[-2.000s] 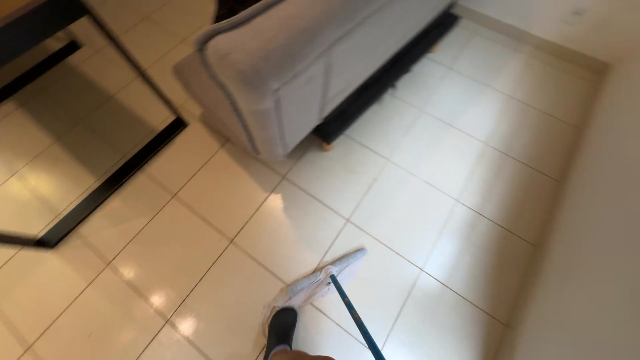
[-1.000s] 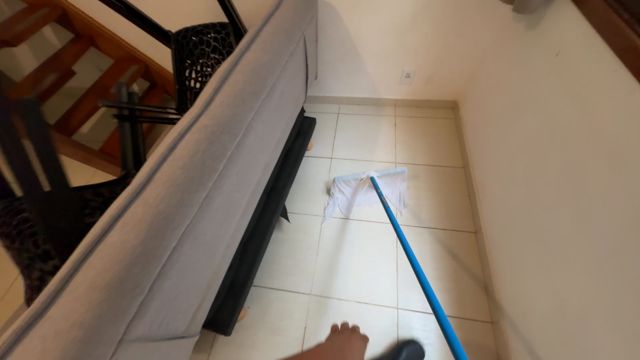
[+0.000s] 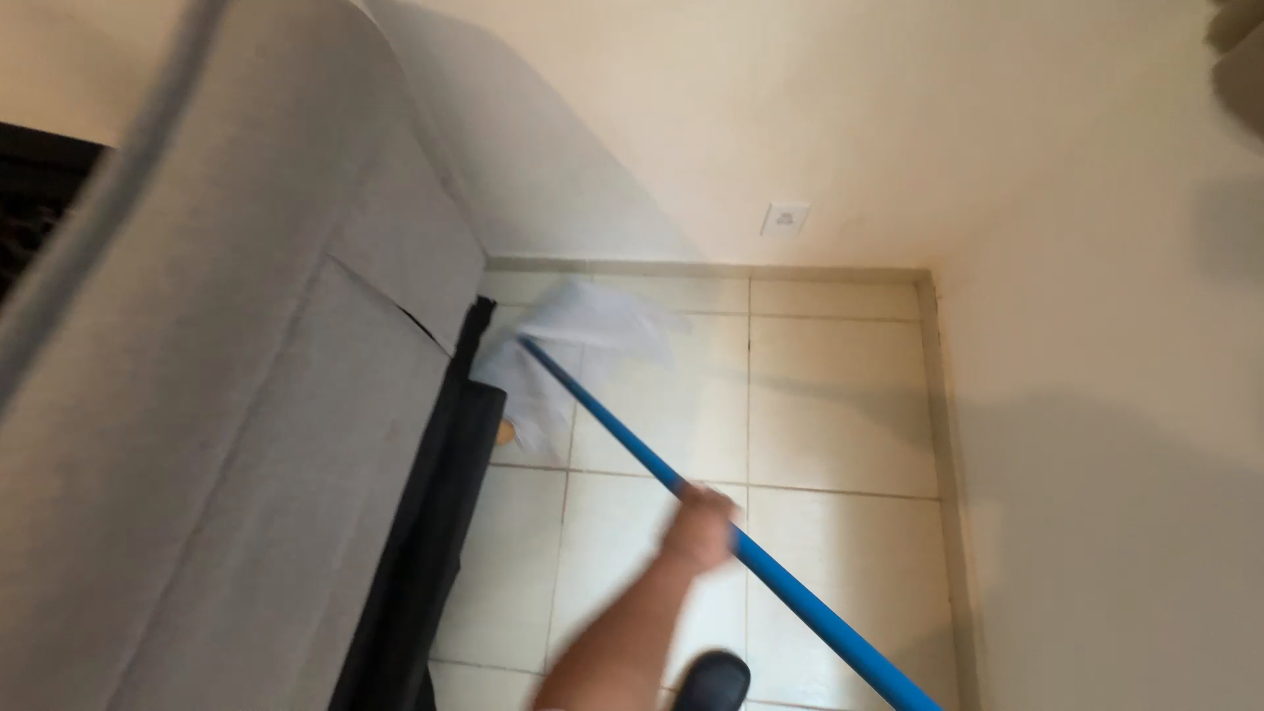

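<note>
My left hand [image 3: 703, 528] is closed around the middle of a blue pole [image 3: 829, 627], which runs from the lower right up to the far left corner of the floor. At the pole's far end a whitish cloth [image 3: 592, 331], blurred, lies spread on the tiles beside the sofa's base. The pole's near end leaves the frame at the bottom right. My right hand is out of view.
A grey fabric sofa [image 3: 227, 425] with a black lower edge [image 3: 425, 553] stands along the left. Walls [image 3: 1106, 425] rise ahead and on the right, with a socket plate [image 3: 785, 219] ahead. My dark shoe [image 3: 713, 681] is on the tiled floor [image 3: 839, 395].
The cloth has moved left, close to the sofa's base. My left hand is now on the pole; one second ago a hand showed left of the pole, off it. The view has moved forward.
</note>
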